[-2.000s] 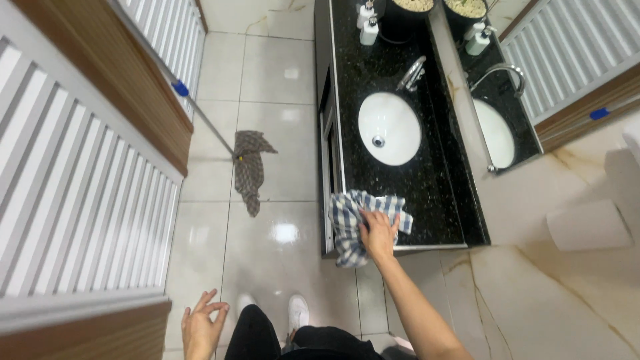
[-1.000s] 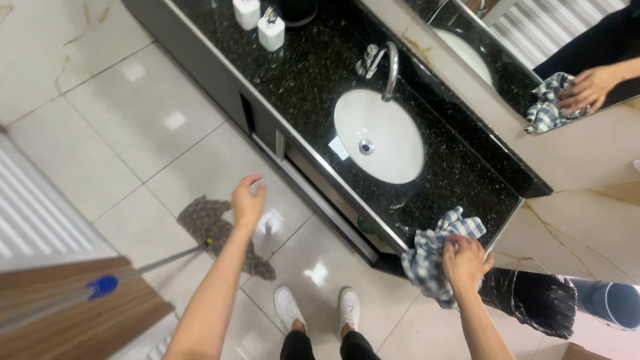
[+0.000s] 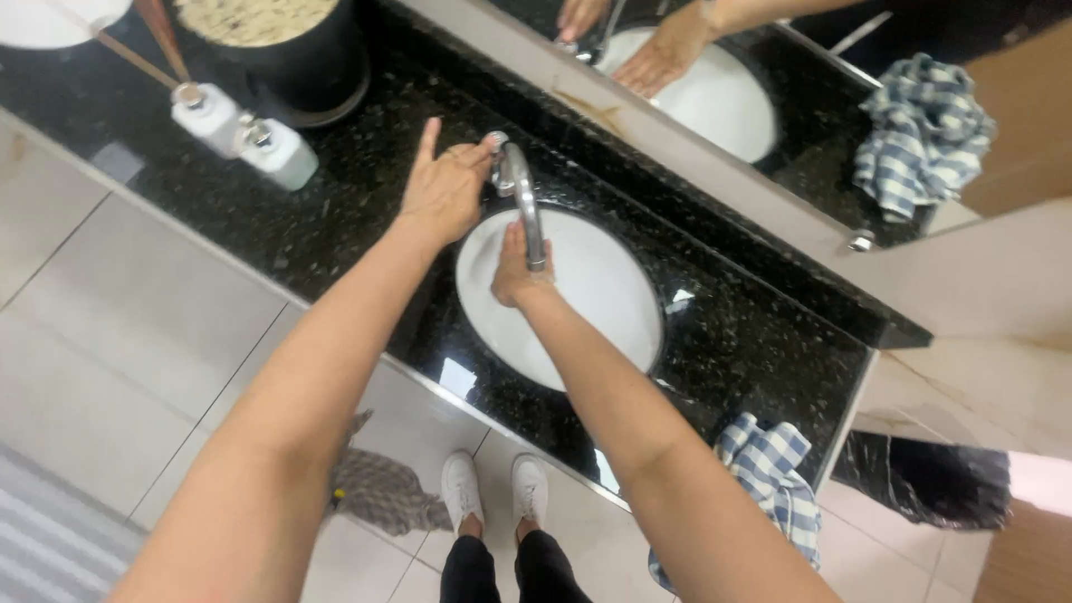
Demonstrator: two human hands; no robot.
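My left hand (image 3: 448,188) is at the chrome faucet (image 3: 526,201), its fingers touching the handle at the base while one finger points away. Under the spout, inside the white oval sink (image 3: 599,289), is my right hand (image 3: 521,266), with nothing seen in it; the spout partly covers it. A blue-and-white checked cloth (image 3: 775,477) lies crumpled over the front edge of the black granite counter (image 3: 754,352), near its right end and partly behind my right forearm. The mirror (image 3: 804,109) reflects the hands, the sink and the cloth.
Two white pump bottles (image 3: 278,155) stand at the left beside a black pot (image 3: 293,75) with pale contents. On the tiled floor, a brown checked cloth (image 3: 389,494) lies near my white shoes (image 3: 461,486). A black bag (image 3: 930,477) is beyond the counter's right end.
My right hand has let go of the blue checked cloth and moved to the sink under the spout. My left hand has come up from above the floor to the faucet handle.
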